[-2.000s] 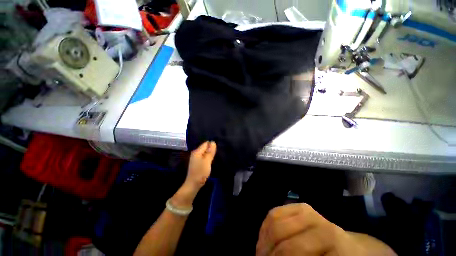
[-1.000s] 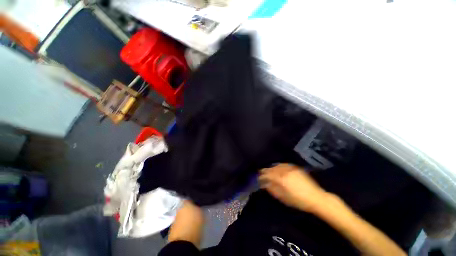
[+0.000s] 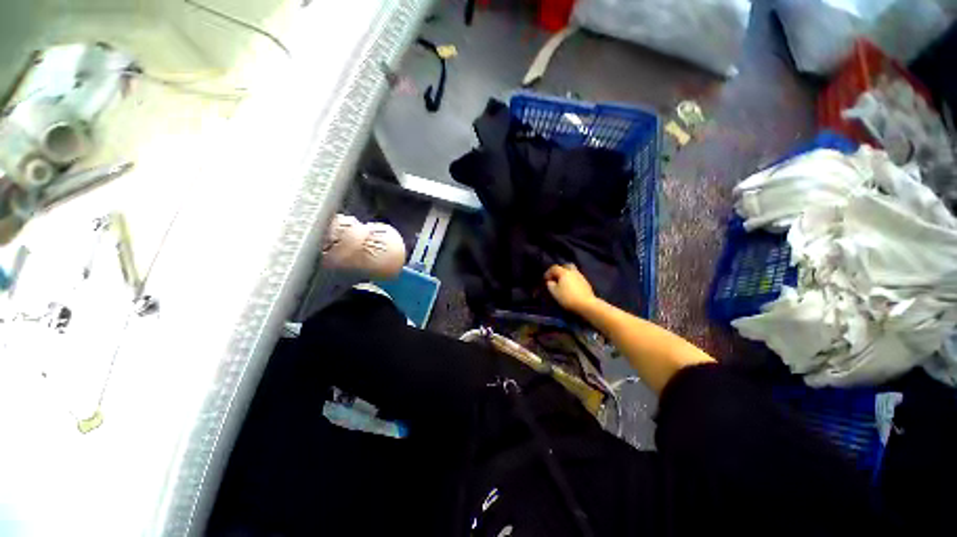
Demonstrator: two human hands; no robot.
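Observation:
Black garments (image 3: 535, 194) lie heaped in a blue plastic crate (image 3: 647, 210) on the floor, below and to the right of the table. My right hand (image 3: 570, 287) is at the near part of the heap, its fingers curled in on the black cloth. The fingertips are partly hidden by the cloth. My right forearm is bare and reaches in from the lower right. My left hand is not in view.
The white table (image 3: 226, 199) with its ruler edge fills the left. A pinkish rounded pad (image 3: 363, 248) sits under that edge. Another blue crate (image 3: 756, 275) on the right holds white cloth (image 3: 839, 252). A red crate (image 3: 866, 89) stands behind.
The view has swung right, from the floor left of the table to the crates. The black garment both hands held low on the left is out of view. My right hand is now at the crate.

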